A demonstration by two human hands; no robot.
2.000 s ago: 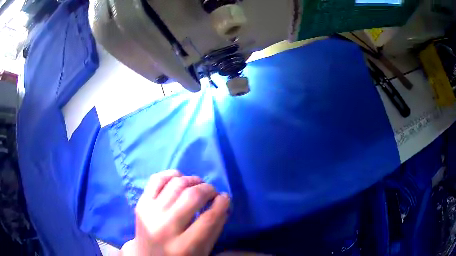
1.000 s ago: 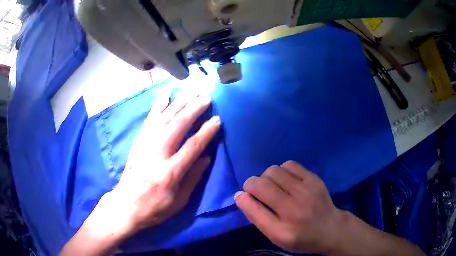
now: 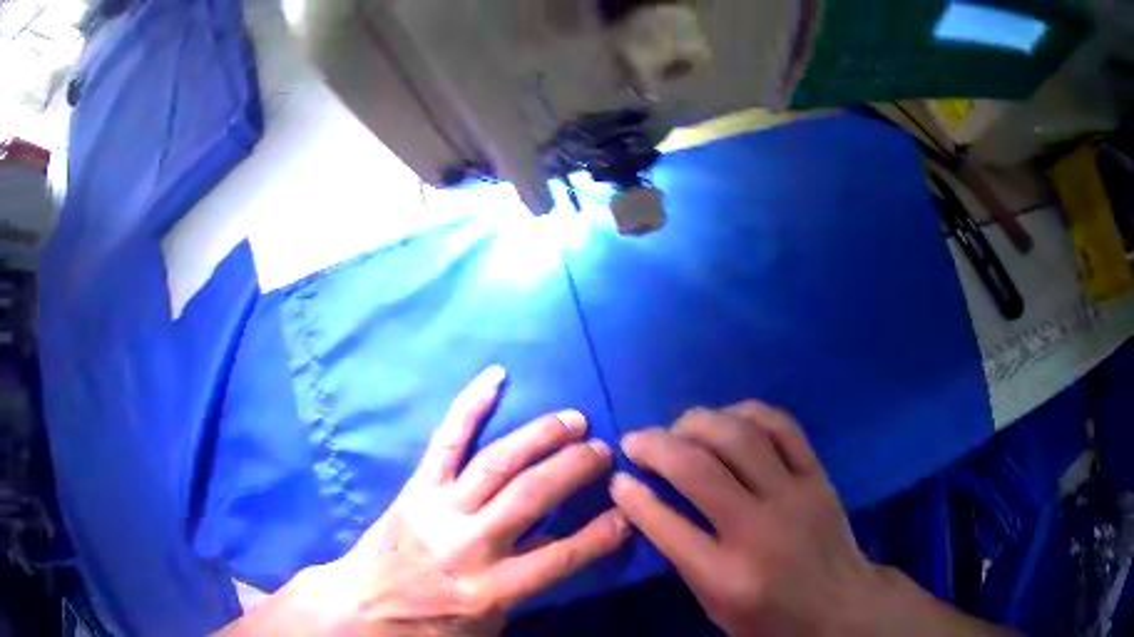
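A bright blue garment panel (image 3: 771, 299) lies flat under the cream-white sewing machine head (image 3: 460, 75). A thin dark seam line (image 3: 591, 342) runs from the lit needle area (image 3: 566, 205) toward me. My left hand (image 3: 485, 523) rests on the panel left of the seam, fingers spread. My right hand (image 3: 746, 510) is just right of the seam, fingers bent, thumb and fingertips at the cloth by the seam's near end. The fingertips of both hands nearly meet there. Whether the right fingers pinch the cloth cannot be told.
Stacked blue garment pieces (image 3: 112, 299) lie along the left. A green control panel (image 3: 920, 56) is at the top right. Black thread snips (image 3: 989, 268) and a yellow object (image 3: 1088, 224) lie to the right. Printed ruler marks (image 3: 1038, 348) show near the table's right front edge.
My left hand has drawn back from the needle area toward me. My right hand, absent two seconds ago, stays near the seam. The fold in the panel is now flattened, showing a straight seam line.
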